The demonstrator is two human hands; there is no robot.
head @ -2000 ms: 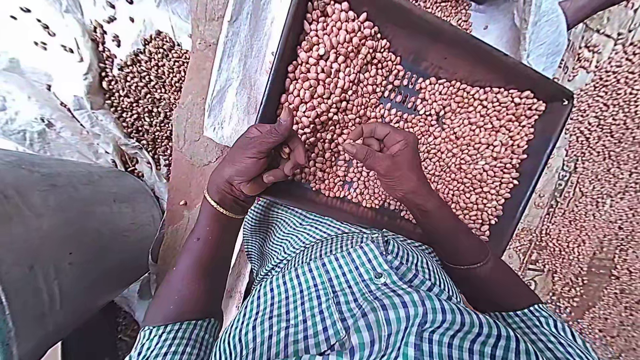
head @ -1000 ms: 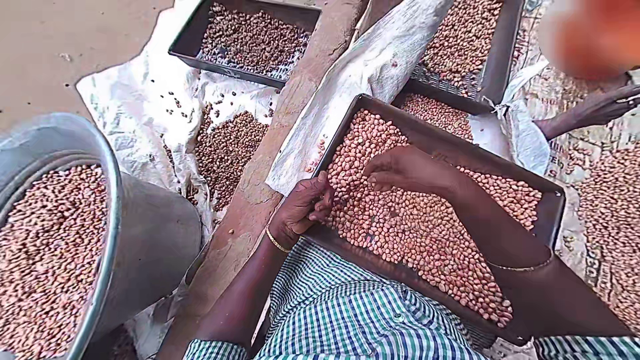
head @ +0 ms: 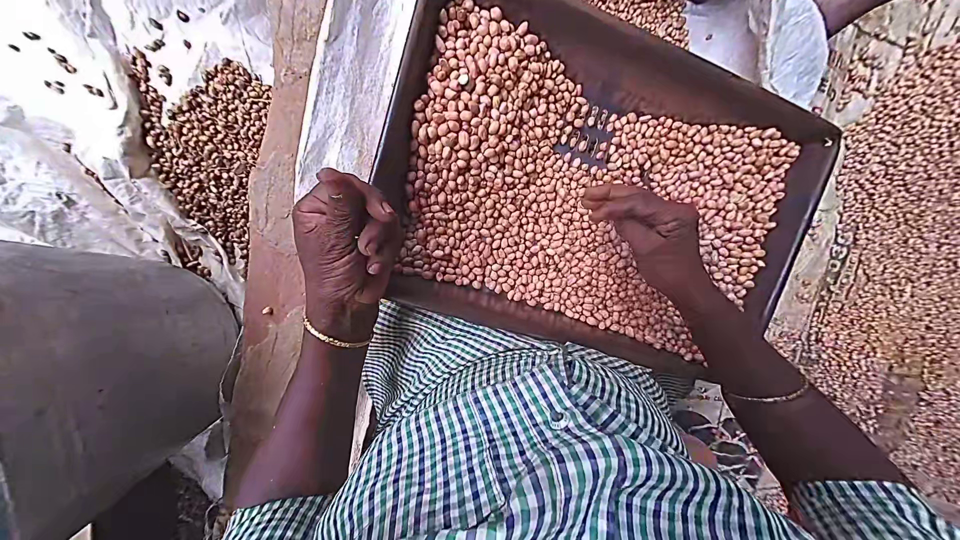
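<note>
A dark metal tray (head: 630, 82) with a slotted bottom lies at my front, tilted in view and holding many pinkish shelled peanuts (head: 487, 150). My left hand (head: 346, 244) is at the tray's left wall with its fingers curled; whether a nut is inside them cannot be told. Over the nuts right of the middle is my right hand (head: 652, 232), thumb and fingertips close together, and what lies between them is hidden. A patch of slotted bottom shows through the nuts above it.
Left of a reddish stone ledge (head: 281, 150), darker nuts (head: 214, 150) lie on white plastic sheeting (head: 60, 165). A grey metal container (head: 105, 367) stands at lower left. Many nuts (head: 900, 225) cover a printed sheet at right. Part of another person's limb (head: 847, 11) shows at top right.
The view has swung back down from the wider look one second ago. My right hand has moved from the tray's upper left part toward its right side.
</note>
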